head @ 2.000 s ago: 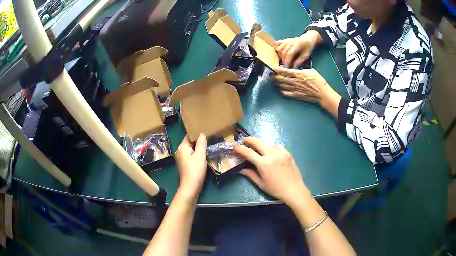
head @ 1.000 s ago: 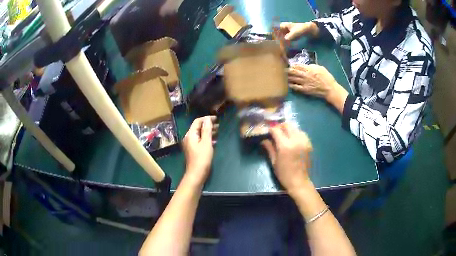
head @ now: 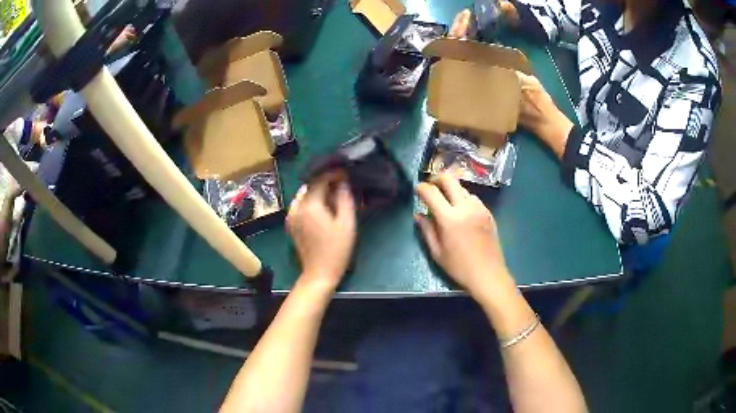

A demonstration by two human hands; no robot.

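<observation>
A mailer box [head: 472, 101] stands open on the green bench, its brown lid up and clear-bagged parts with a red spot in its tray. My right hand [head: 458, 230] is at the tray's front left edge, fingers apart, holding nothing. My left hand [head: 324, 230] has its fingers curled on the near left side of a dark, blurred pack [head: 373, 173]. The blur hides what the pack is. Two more open mailer boxes stand at left, one nearer [head: 230, 141] and one behind it [head: 262, 77], both with bagged parts.
A person in a patterned shirt [head: 637, 121] sits at right, hands behind the open box. Another open box [head: 403, 68] lies at the back. A cream pipe [head: 161, 173] slants across the left. A large dark bin [head: 242, 28] stands behind the left boxes.
The open box has moved from in front of me to the right, near the other person. My right hand has come off it. The dark pack has come closer, and my left hand is now on it.
</observation>
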